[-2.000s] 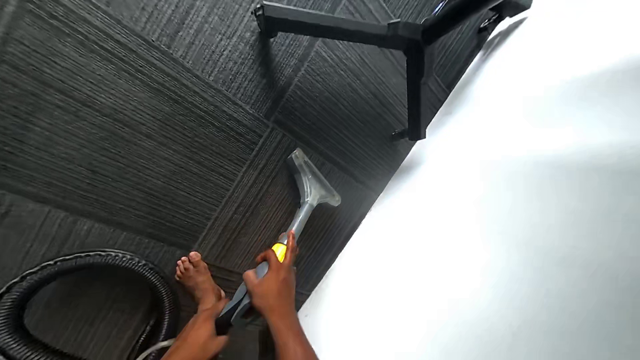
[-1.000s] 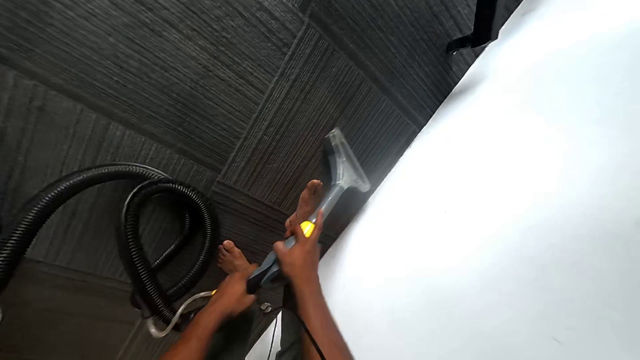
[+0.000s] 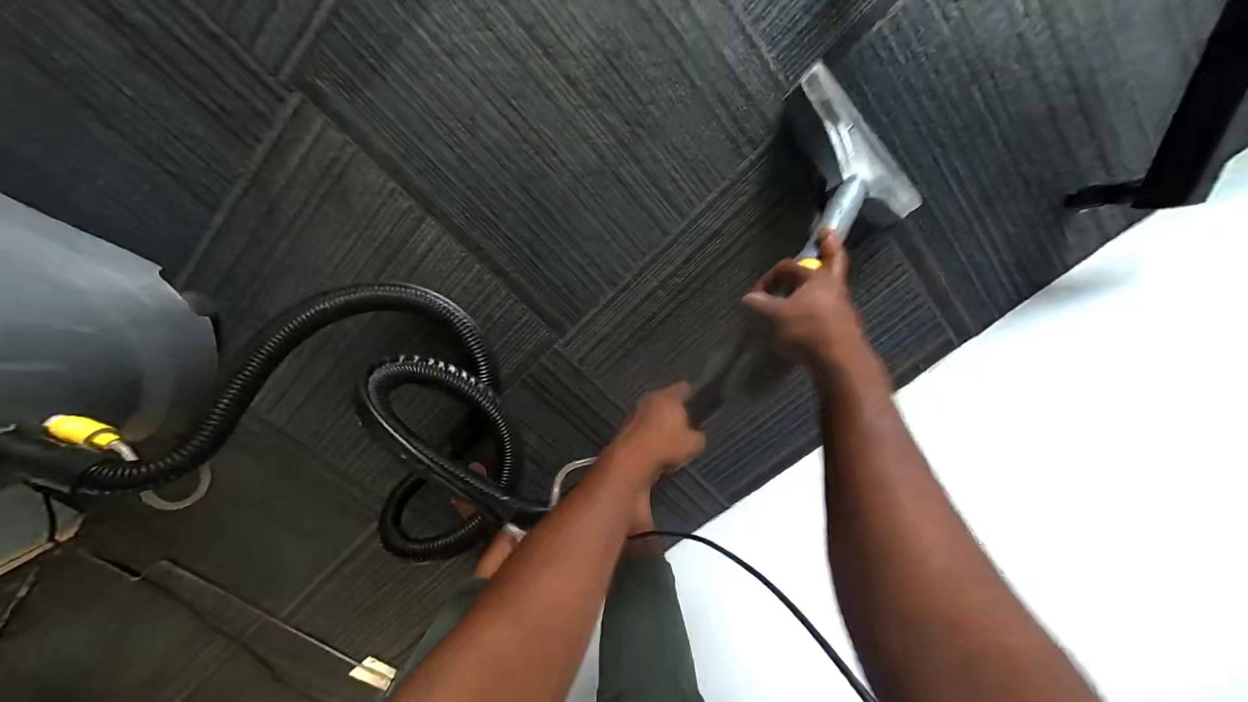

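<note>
A carpet extractor wand with a clear, wide floor nozzle (image 3: 858, 161) rests on the dark striped carpet tiles (image 3: 585, 195). My right hand (image 3: 804, 307) grips its tube close above the nozzle, beside a yellow part (image 3: 809, 263). Lower down, my left hand (image 3: 668, 424) holds the dark rear handle of the wand, which is blurred between the hands. From near my left hand a thin light tube and a black corrugated hose (image 3: 439, 370) lead away, the hose looping on the carpet by my feet.
A grey machine body (image 3: 97, 312) with a yellow connector (image 3: 83, 430) stands at the left. A white surface (image 3: 1072, 439) runs along the right. The black leg of a stand (image 3: 1185, 127) is at upper right. A black cable (image 3: 770, 585) passes between my arms; a small pale block (image 3: 372, 673) lies at the bottom.
Both hands have kept hold of the wand, and the nozzle has moved forward, farther from my feet. The view has shifted, bringing the grey machine into sight.
</note>
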